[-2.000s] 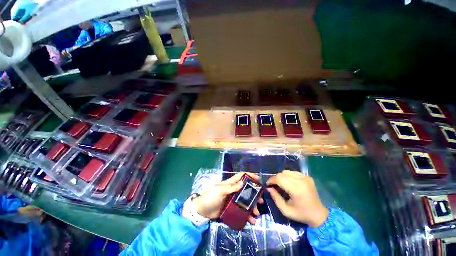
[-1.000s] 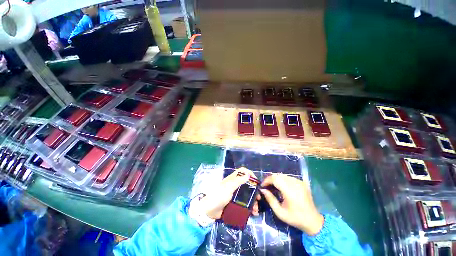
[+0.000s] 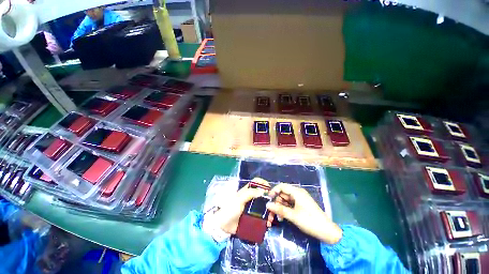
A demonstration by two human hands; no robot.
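Observation:
My left hand holds a dark-red device body, tilted, with its pale-framed display area at the upper end. My right hand is at the device's upper right edge, its thumb and index finger pinched together over the display area. Whether something thin is between those fingertips cannot be told. The panel tray, a grid of black rectangles with clear edges, lies under both hands. Crinkled clear film shows beside it at the left.
Stacked blister trays of black-topped red devices stand left, pale-framed ones right. Two rows of devices lie on the tan board before an upright cardboard sheet. A person in blue is at the far left.
My right fingertips have moved left, from beside the device to over its upper display end. The device in my left hand has turned more upright and is partly covered by my right fingers.

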